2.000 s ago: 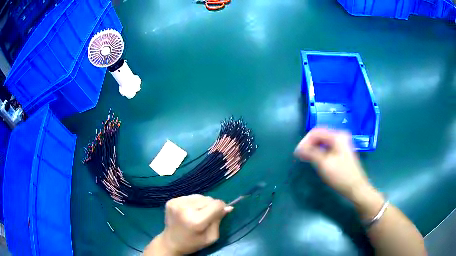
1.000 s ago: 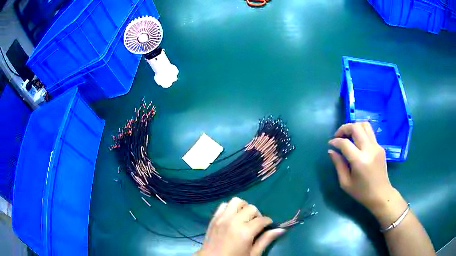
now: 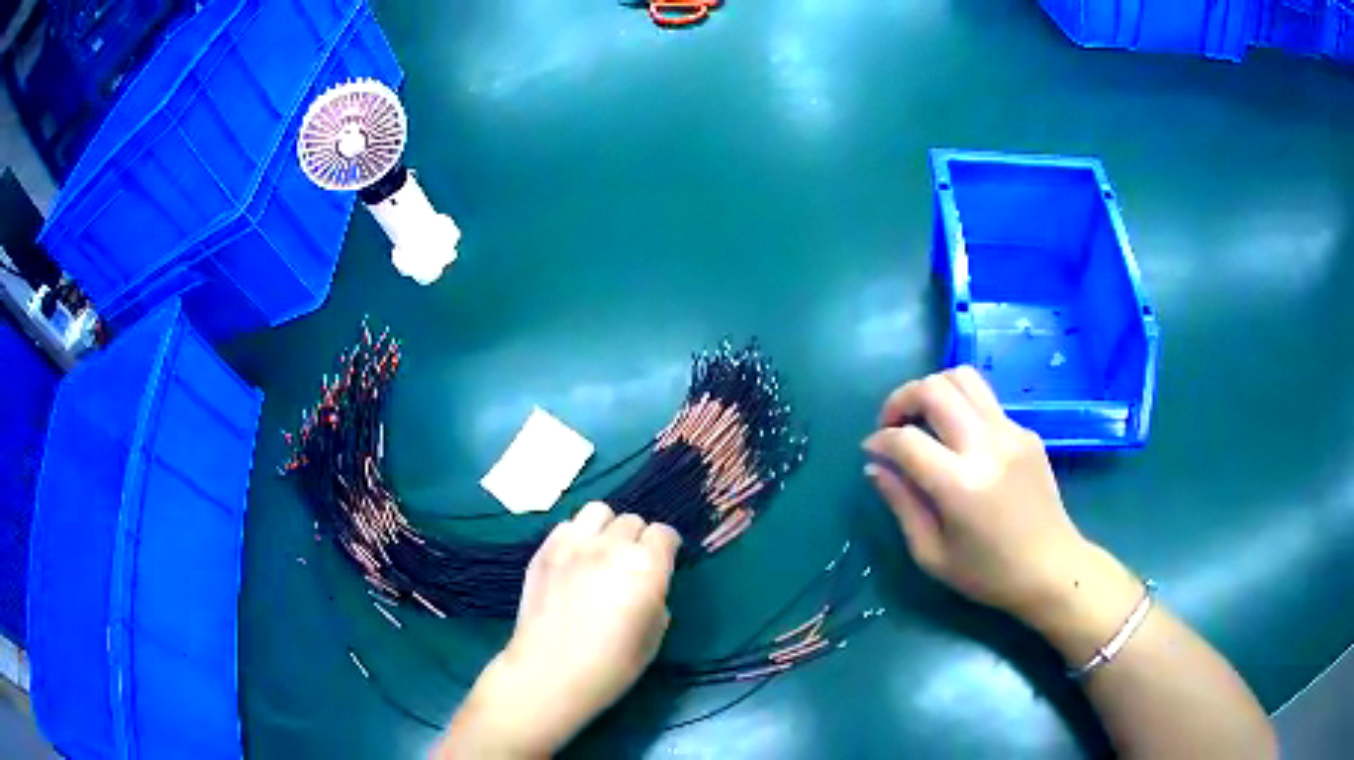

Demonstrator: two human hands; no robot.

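Observation:
A curved bundle of black wire leads (image 3: 483, 576) with copper-brown sleeves near both ends lies on the dark green table. My left hand (image 3: 597, 587) is on the right-middle part of the bundle, fingers bent down; its fingertips are hidden, so its hold cannot be told. Several loose leads (image 3: 757, 649) lie below and right of it. My right hand (image 3: 973, 483) is raised in front of the small blue bin (image 3: 1048, 425), fingers curled with thumb near them; whether it pinches something tiny cannot be seen. Tiny specks lie on the bin floor.
An off-white paper slip (image 3: 538, 462) lies inside the bundle's curve. A white handheld fan (image 3: 416, 238) stands at upper left beside large blue boxes (image 3: 141, 549). Orange-handled scissors (image 3: 682, 12) lie at the far edge. More blue bins (image 3: 1188, 27) are at far right.
My left hand has moved up and left from the loose leads onto the bundle, leaving those leads on the table. My right hand stays near the bin's front. The whole view has shifted.

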